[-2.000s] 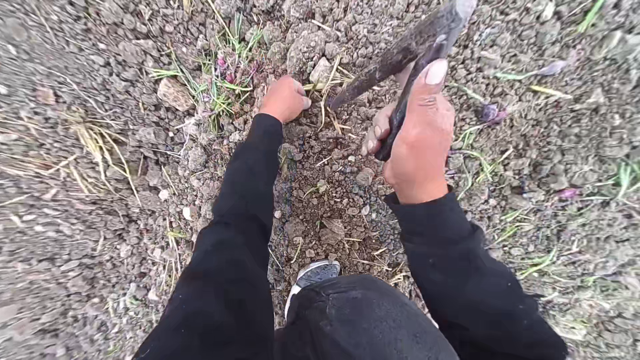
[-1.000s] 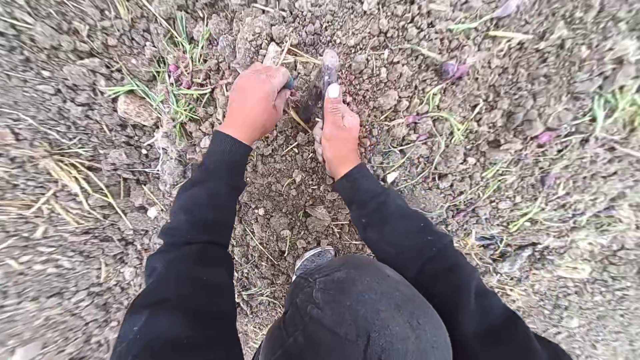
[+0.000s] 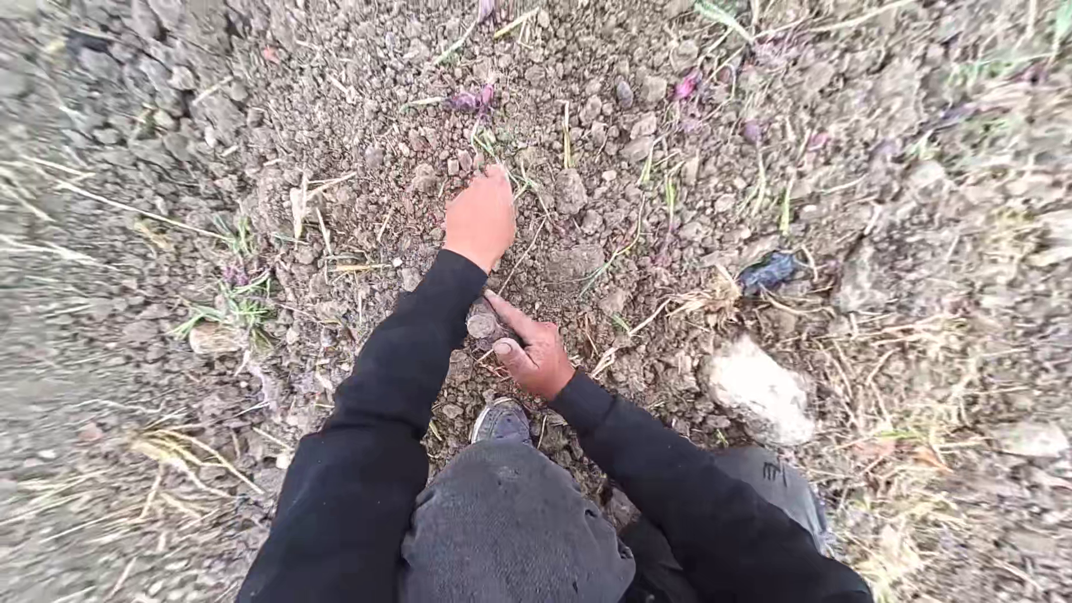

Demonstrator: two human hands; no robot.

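Observation:
My left hand (image 3: pixel 481 219) reaches to the soil above the middle, its fingertips at a small onion-like plant with thin green leaves (image 3: pixel 486 144). Its fingers are mostly hidden beneath it, so a grip cannot be made out. Below and to the right, my right hand (image 3: pixel 536 352) is low over the ground, its forefinger stretched toward my left wrist and its thumb apart. Between thumb and forefinger shows a round, soil-coloured end (image 3: pixel 481 325), perhaps of a tool handle; whether the hand grips it cannot be told. No blade shows.
Cloddy soil surrounds both hands. Purple onion-like bulbs (image 3: pixel 473 100) lie beyond them. A pale rock (image 3: pixel 760 390) and a dark crumpled scrap (image 3: pixel 769 272) are at the right. Dry straw (image 3: pixel 180 448) and a green tuft (image 3: pixel 239 310) are at the left. My shoe (image 3: pixel 501 421) stands below the hands.
The long tool seen in my right hand two seconds ago no longer shows its blade. My left hand now reaches farther out than my right. The view has shifted to the right.

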